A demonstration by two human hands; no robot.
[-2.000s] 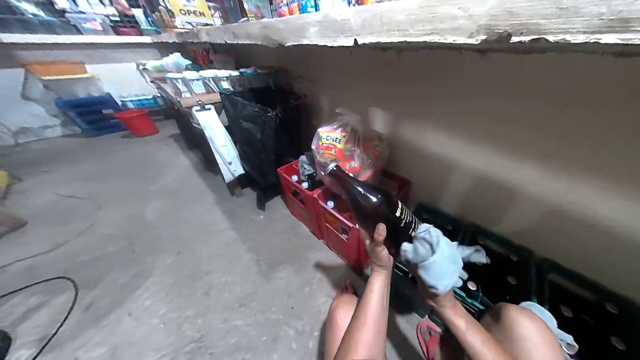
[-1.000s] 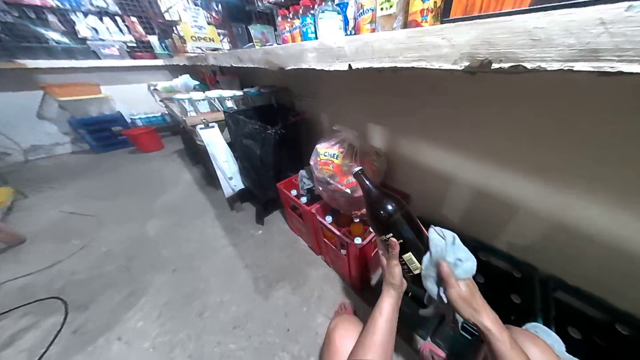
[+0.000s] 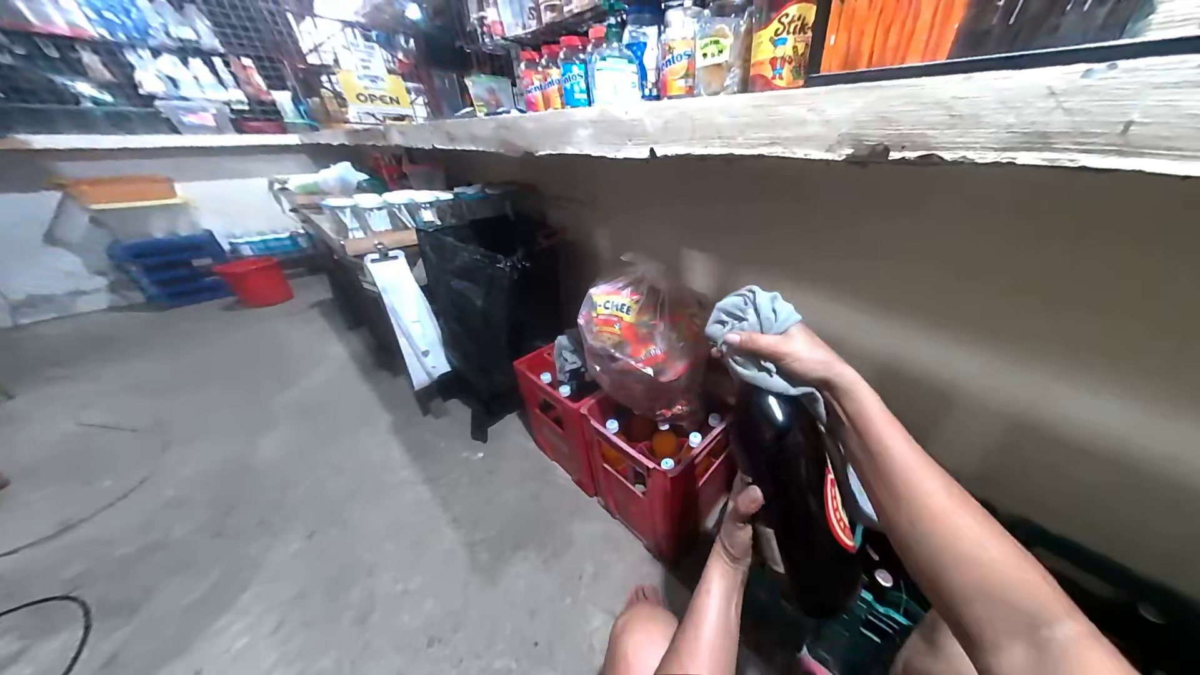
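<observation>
A large dark glass bottle (image 3: 792,506) with a red and white label stands tilted between my hands, above a dark green crate (image 3: 872,623). My left hand (image 3: 741,525) grips the lower part of the bottle from its left side; its fingers are partly hidden behind the glass. Around the bottle's neck and top, my right hand (image 3: 787,352) presses a grey cloth (image 3: 753,317), which hides the mouth. A corner of the cloth hangs down on the right side of the bottle.
Two red plastic crates (image 3: 656,497) with capped bottles stand left of the bottle, with a clear bag of snack packs (image 3: 642,342) on them. Behind are a black bin bag (image 3: 483,309) and a red bucket (image 3: 255,281). A rough counter edge (image 3: 750,127) runs overhead; a cable (image 3: 84,609) lies on the floor.
My right hand has moved with the cloth from the side of the bottle up onto its neck. The bottle is more upright than two seconds ago.
</observation>
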